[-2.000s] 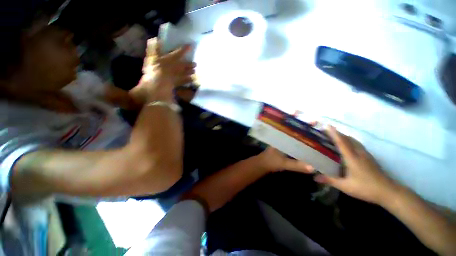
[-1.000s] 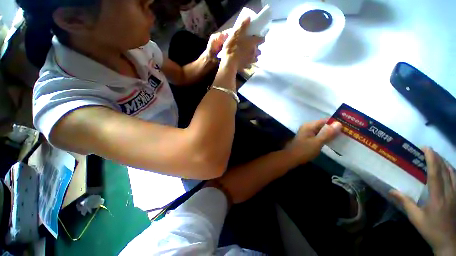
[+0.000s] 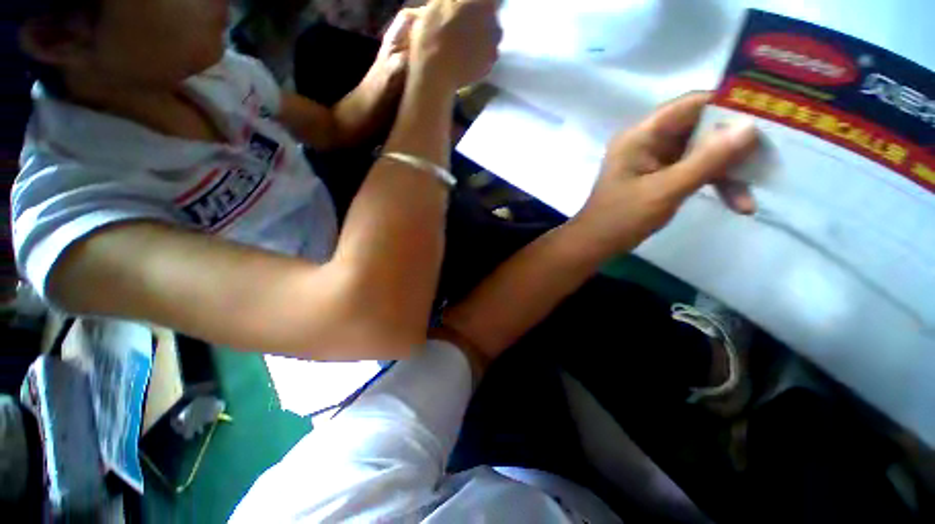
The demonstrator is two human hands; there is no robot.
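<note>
A printed parking card [image 3: 841, 169] is close to the camera at the right, cut off by the picture's right edge. It has a dark top with a red oval logo, a red band with yellow text and a blank white lower part. My left hand [image 3: 677, 164] grips its left end, with the thumb on the printed face and the fingers behind. My right hand is not in view, so its hold on the card cannot be seen.
A neighbour in a white shirt [image 3: 185, 174] sits at the left, an arm raised, hands at the top edge. The white-covered table [image 3: 554, 113] is behind the card. Papers and packages [image 3: 103, 389] are at the lower left above the green floor [image 3: 246, 450].
The card has come nearer and looks larger. The view has shifted, so my right hand, the white roll and the dark mirror bar are out of the picture. My left hand still holds the card.
</note>
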